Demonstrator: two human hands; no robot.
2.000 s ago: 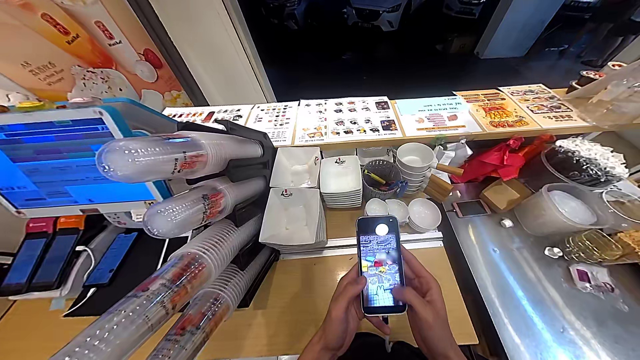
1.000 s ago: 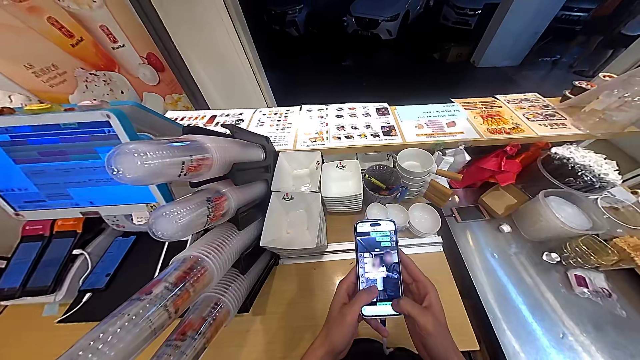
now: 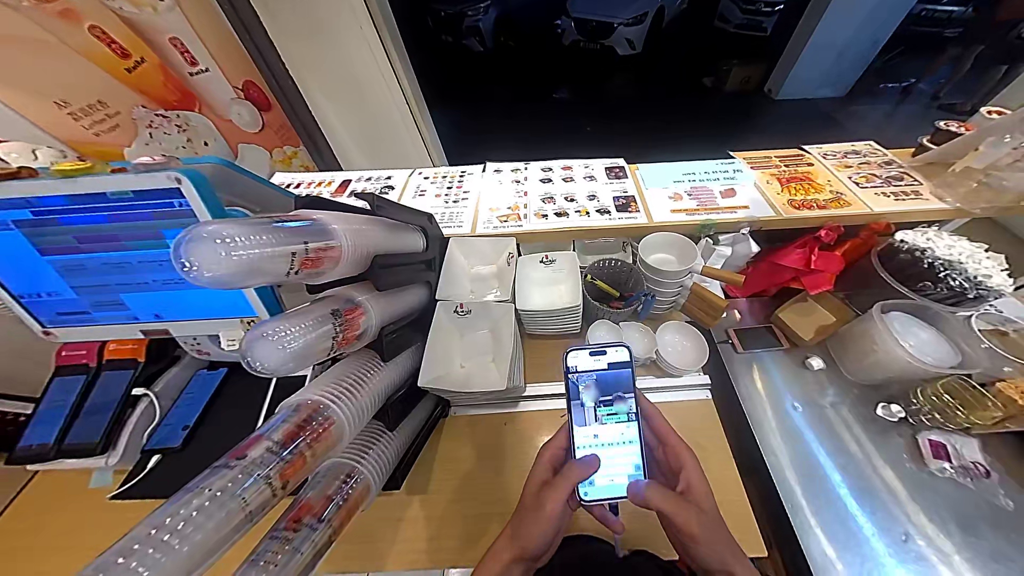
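A smartphone (image 3: pixel 606 424) with a lit screen stands nearly upright between my two hands, above the wooden counter. My left hand (image 3: pixel 548 488) grips its left side, the thumb over the lower left of the screen. Around the right edge my right hand (image 3: pixel 672 480) is closed, its thumb at the lower right corner. A cable hangs from the phone's bottom end. Just beyond the phone are small white bowls (image 3: pixel 682 346), stacked square white dishes (image 3: pixel 550 292) and a dark basket of pens (image 3: pixel 612 286).
Plastic cups in a dispenser (image 3: pixel 320 248) and a touchscreen terminal (image 3: pixel 120 256) stand at left. Printed menus (image 3: pixel 564 192) line the back ledge. On the steel counter (image 3: pixel 808 432) at right lie another phone (image 3: pixel 758 338), a cardboard box (image 3: pixel 812 317) and a plastic tub (image 3: pixel 904 340).
The picture on the phone's screen has changed, with a light panel now on its lower half. Both hands stay around the phone, and their thumbs have shifted slightly.
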